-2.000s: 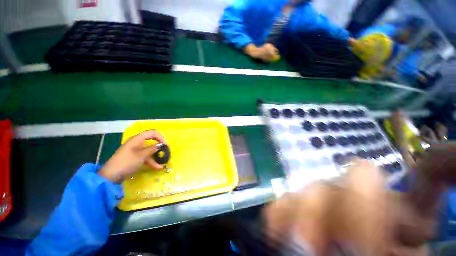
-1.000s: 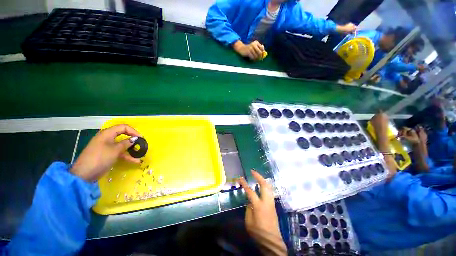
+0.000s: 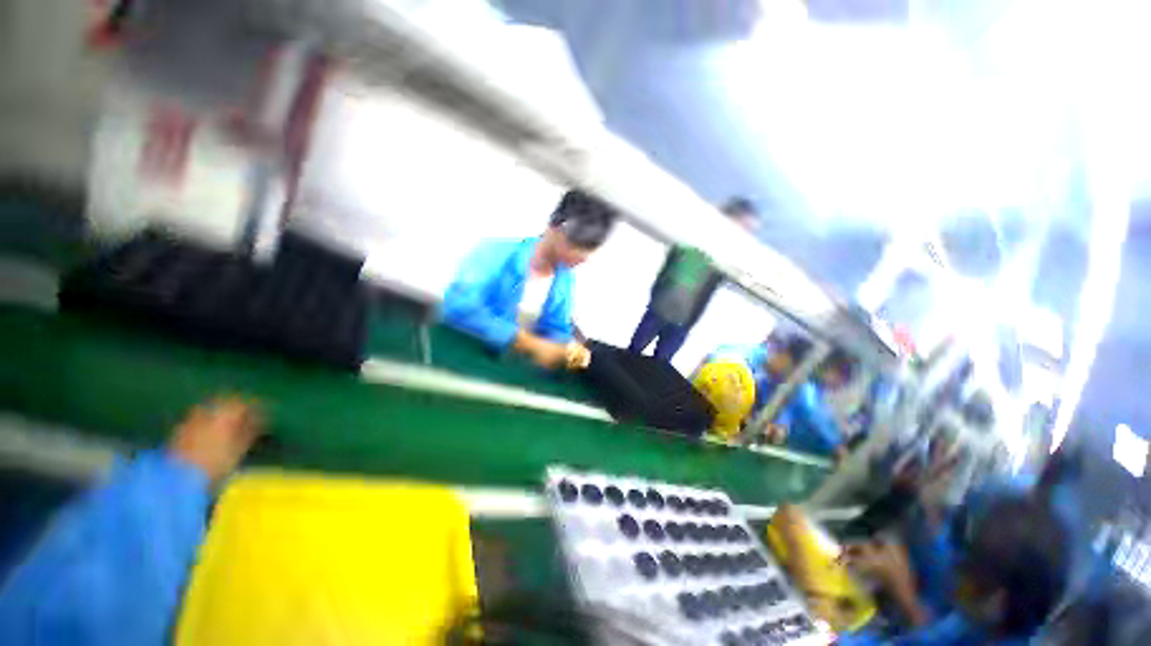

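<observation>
My left hand is blurred, beyond the far left corner of the yellow tray, over the belt side. A dark patch at its fingertips looks like the round black part; its details are lost in the blur. The yellow tray is cut off by the bottom edge, and no small metal pieces can be made out in it. My right hand is not in view. The clear blister tray with rows of black discs lies to the right of the yellow tray.
The green belt runs across the view. Black compartment trays stand beyond it at left. A person in blue sits opposite, beside a black tray stack and a yellow fan. Another worker's hands are at right.
The view has tilted up and blurred. My left hand has moved from over the yellow tray to beyond its far left corner. My right hand has left the picture.
</observation>
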